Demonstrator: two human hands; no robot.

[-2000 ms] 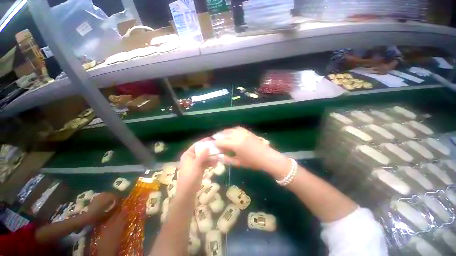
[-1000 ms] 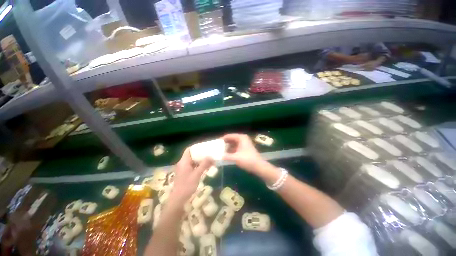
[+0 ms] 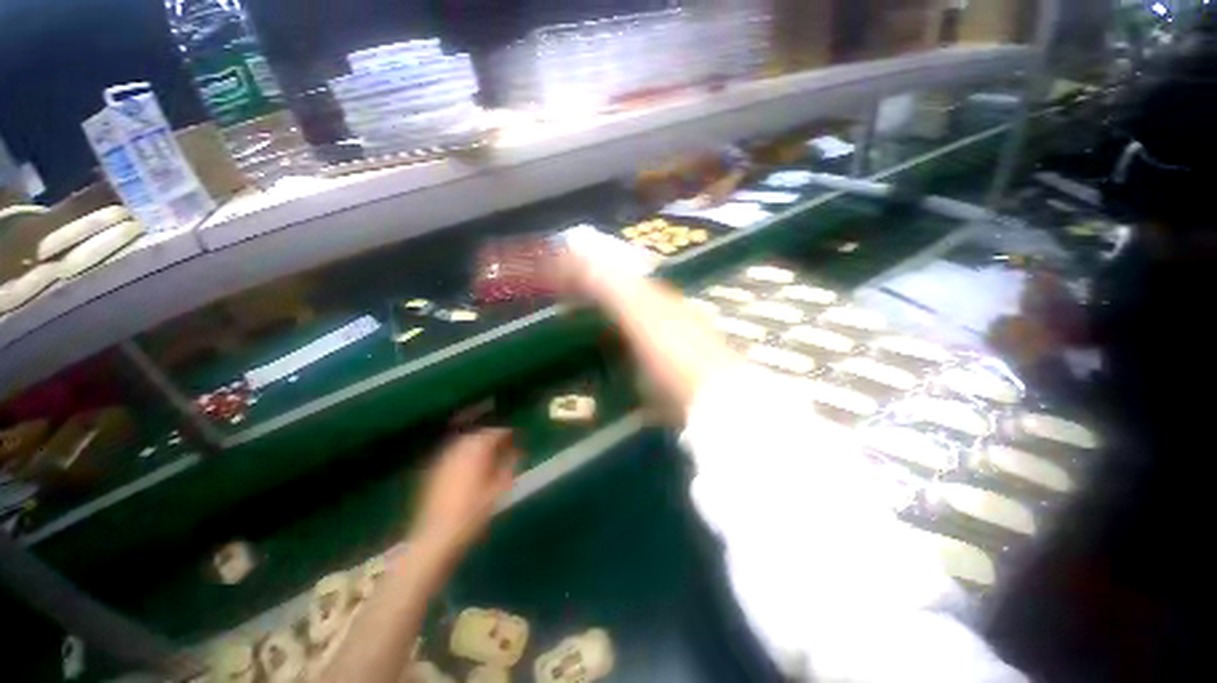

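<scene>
Cream housings lie loose on the dark green bench at the bottom of the head view; another housing lies on the green conveyor. My left hand is blurred above the near rail, beyond the loose housings; no housing shows in it. My right hand is stretched forward over the far side of the conveyor, near a red patch. It is strongly blurred, so its fingers and any content cannot be made out. Clear blister trays with cream housings stand at right, partly hidden by my white sleeve.
A pale overhead shelf crosses the view and holds a drink carton, a bottle and stacked clear trays. A grey post stands at lower left. A blurred person sits across the line. A large dark shape fills the right edge.
The view has swung right. My hands have moved apart; the housing they held is no longer visible. My right arm now reaches forward.
</scene>
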